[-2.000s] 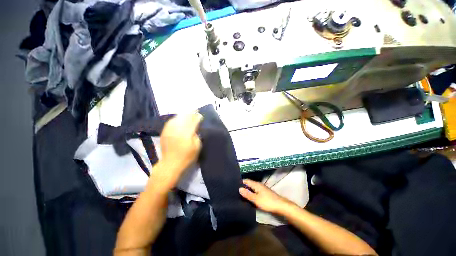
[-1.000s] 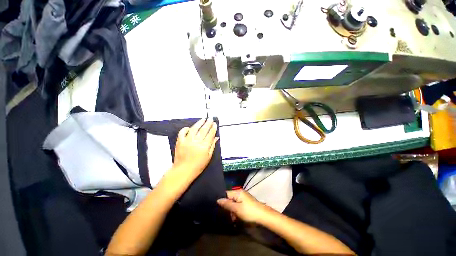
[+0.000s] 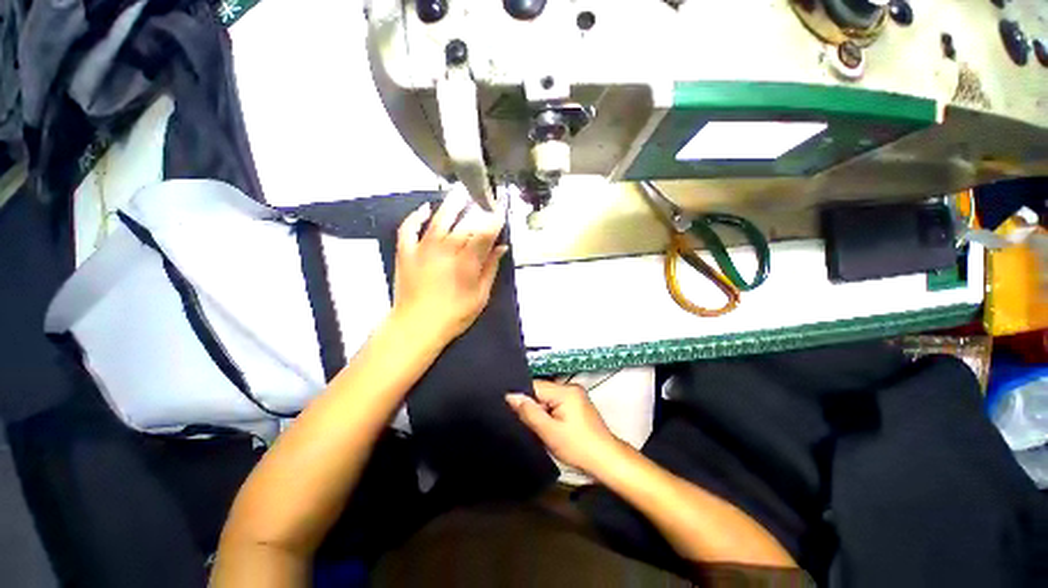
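A garment piece with a pale grey reverse (image 3: 247, 316) and dark bands lies at the left of the white table. Its plain black strip (image 3: 477, 379) runs from the presser foot area (image 3: 506, 201) down over the table's front edge. My left hand (image 3: 446, 270) lies flat on the black cloth, fingertips close to the presser foot, fingers slightly apart. My right hand (image 3: 563, 423) pinches the strip's right edge between thumb and fingers, below the green measuring strip. The needle and the cloth right under it are too small to tell.
The cream sewing machine head (image 3: 644, 46) stands over the table. Scissors (image 3: 707, 258) with orange and green handles lie right of the needle, then a flat black rectangle (image 3: 891, 241) and a yellow packet (image 3: 1017, 287). Dark cloth heaps lie at upper left (image 3: 126, 69) and lower right (image 3: 804, 459).
The view has moved closer to the machine. My left hand has settled flat near the presser foot. The strip now lies straighter, and my right hand has gone from touching its edge to pinching it.
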